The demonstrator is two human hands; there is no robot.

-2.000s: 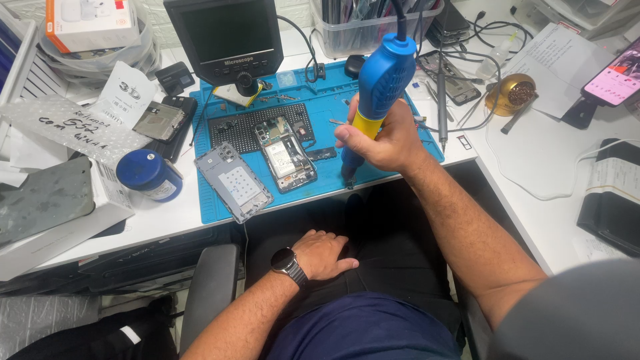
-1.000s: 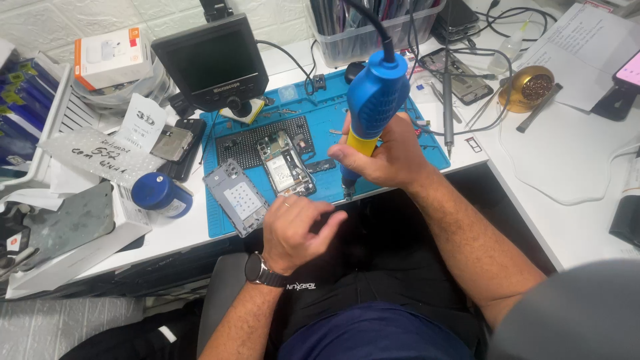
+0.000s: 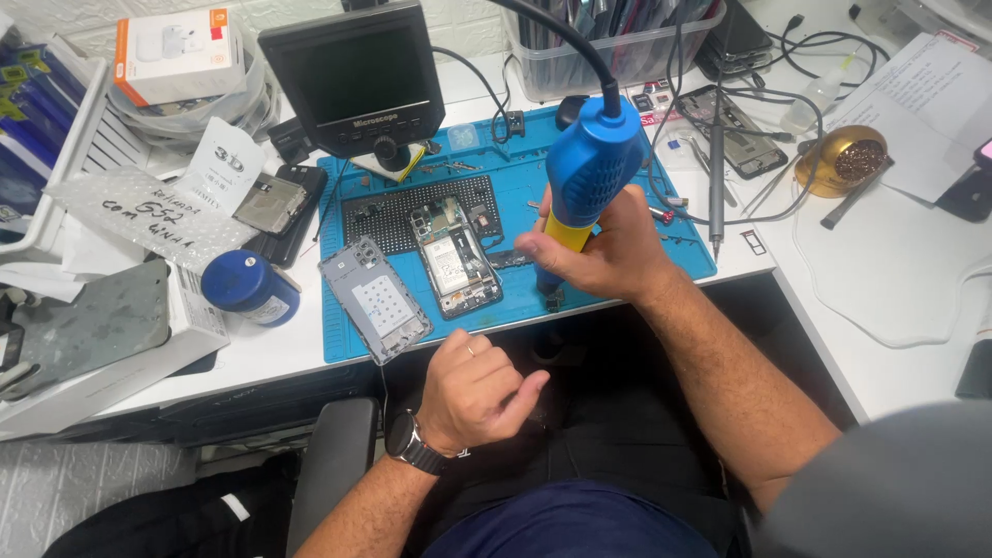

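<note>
My right hand (image 3: 608, 252) grips a blue and yellow hot air gun (image 3: 593, 159), its nozzle pointing down over a small dark part (image 3: 553, 301) at the front edge of the blue repair mat (image 3: 504, 310). Something thin and metallic pokes out beside the fingers; what it is I cannot tell. Left of the gun lies an opened smartphone (image 3: 457, 263) with board and battery showing, its upper end on a black perforated plate (image 3: 364, 221). A grey phone back cover (image 3: 376, 298) rests beside it. Above my lap, my left hand (image 3: 480, 387) is loosely curled, thumb out, with nothing visible in it.
A microscope monitor (image 3: 353, 77) stands behind the mat. At left are a blue jar (image 3: 249, 287) and bubble wrap (image 3: 147, 217). A soldering iron (image 3: 717, 186), a gold tip cleaner (image 3: 841, 163) and looping cables lie at right. A clear bin (image 3: 612, 66) stands at the back.
My left hand has risen from my lap toward the mat's front edge, then drawn back slightly, and its fingers have curled. My right hand still holds the hot air gun.
</note>
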